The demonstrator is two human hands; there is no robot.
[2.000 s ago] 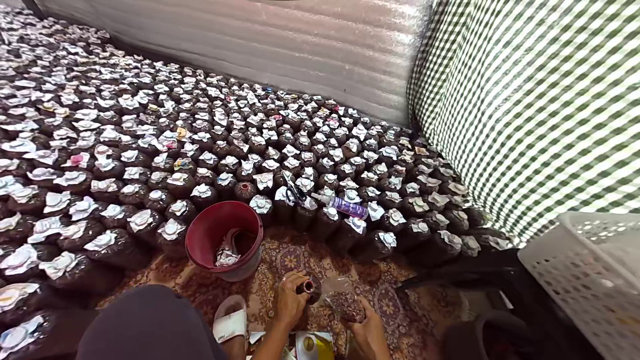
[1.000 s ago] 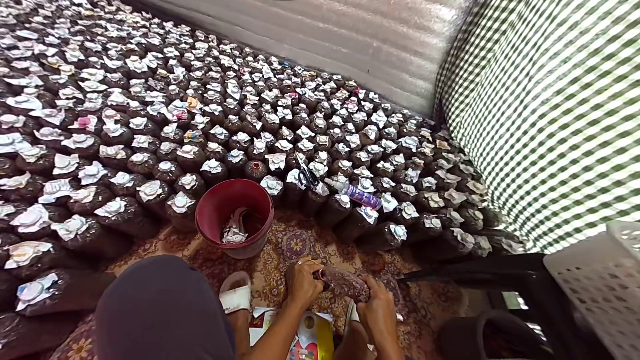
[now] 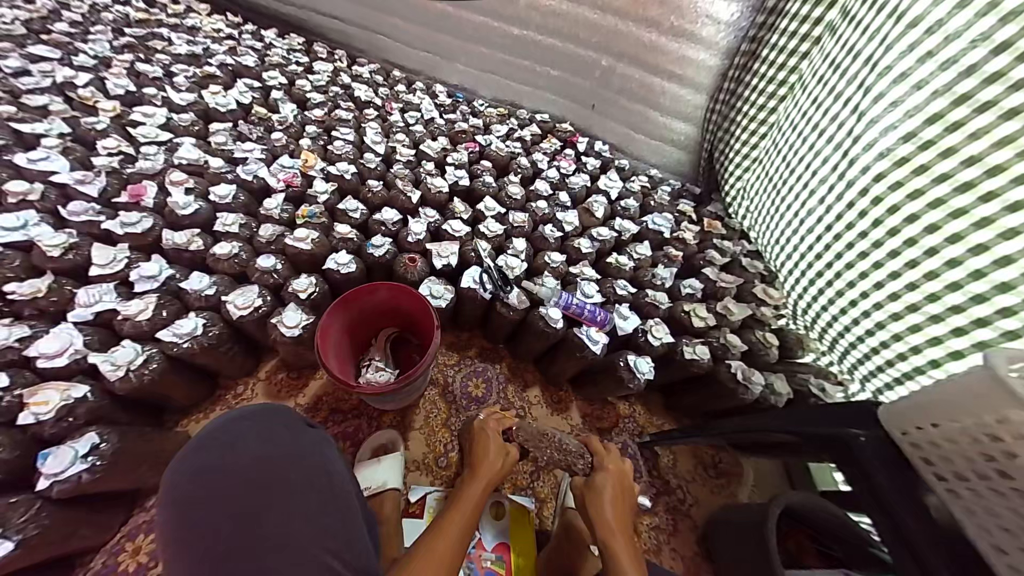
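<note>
Between my hands lies a dark, filled clear plastic bag [image 3: 552, 448], tilted on its side low in the head view. My left hand [image 3: 488, 450] grips its narrow neck end, and a thin yellowish band shows by the fingers. My right hand [image 3: 606, 480] is closed around the bag's other end. Beyond them stands a red bucket [image 3: 336, 352] with crumpled pale scraps inside. Black-handled scissors [image 3: 494, 276] and a purple-labelled spray bottle [image 3: 586, 310] lie on top of the filled bags. A printed yellow and white packet or box [image 3: 520, 532] is below my forearms.
Rows of upright filled bags with paper-covered necks [image 3: 200, 328] fill the floor ahead and to the left. A black frame [image 3: 864, 448], a white perforated basket [image 3: 960, 432] and a dark bucket [image 3: 760, 528] stand at right. A checkered sheet [image 3: 880, 160] hangs behind them.
The bag's neck end faced up at my left hand two seconds ago, with loose clear plastic beside it. Now the filled bag lies across between both hands.
</note>
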